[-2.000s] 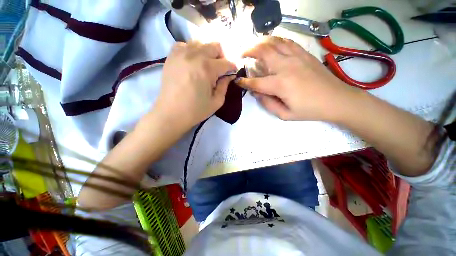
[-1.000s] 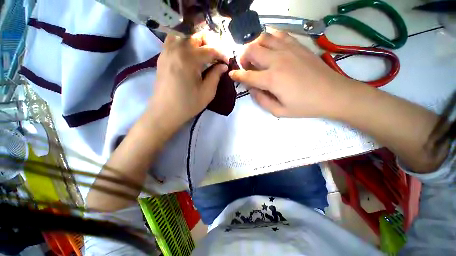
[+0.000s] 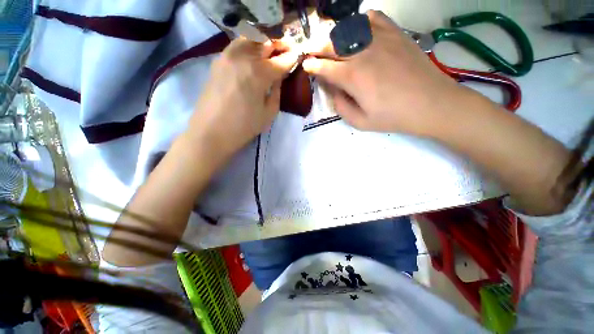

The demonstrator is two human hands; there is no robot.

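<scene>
My left hand and my right hand pinch a small maroon piece between them, right at the needle area under the bright lamp. The fingertips nearly meet, and glare blurs them. The maroon piece hangs toward me between the hands. A pale grey-white garment with maroon bands lies heaped on the left, partly under my left forearm. A thin dark seam edge runs from below my left hand toward the table's front edge.
Scissors with green and red handles lie right of the needle, partly behind my right hand. A black square part hangs beside the needle. A green basket and a red basket stand below the table edge. A small fan is far left.
Both hands and the maroon piece have moved up toward the needle. The dark seam edge has shifted forward, its near end now on the table. My right hand covers more of the scissors.
</scene>
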